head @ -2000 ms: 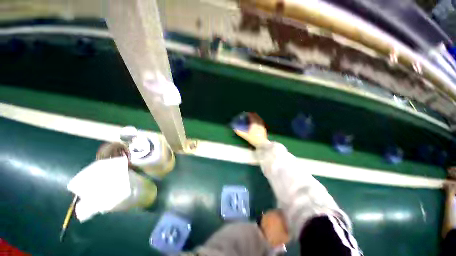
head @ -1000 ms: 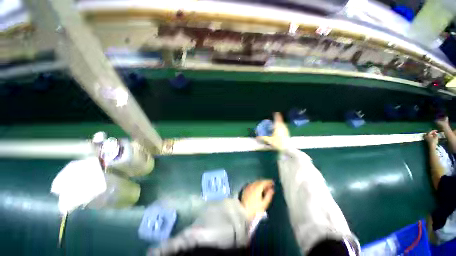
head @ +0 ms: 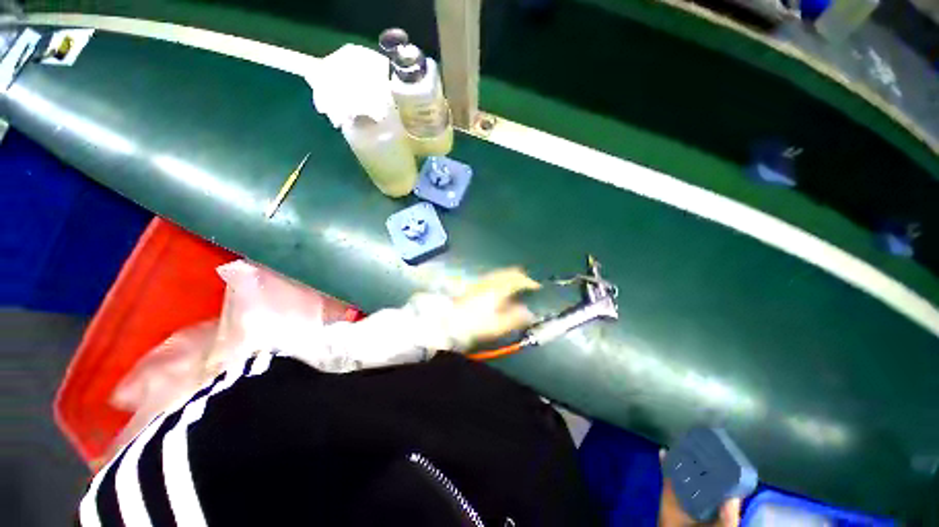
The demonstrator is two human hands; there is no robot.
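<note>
My right hand (head: 671, 506), cut off by the bottom edge, holds a blue-grey socket adaptor (head: 705, 473) with its slotted face showing. My left hand (head: 496, 304) is motion-blurred over the bench, fingers stretched out and apart. A silver air blow gun (head: 577, 319) lies just beyond its fingers; its orange hose runs back beside the hand. I see no grip on the gun. Two more adaptors lie boss side up on the green bench: one (head: 444, 182) touches or nearly touches the bottles, the other (head: 417, 233) is nearer me.
A dispenser bottle (head: 420, 108) and a yellowish bottle (head: 381, 154) under white cloth (head: 350, 84) stand by the pale post (head: 459, 62). A slim yellow stick (head: 289, 185) lies left. A red tote (head: 113, 340) and blue tote (head: 813, 515) flank me. Adaptors (head: 774, 165) sit on the belt.
The view has swung left and down. My right hand has brought an adaptor from the belt to the near bench edge. The blow gun has come into clear view beside my left hand.
</note>
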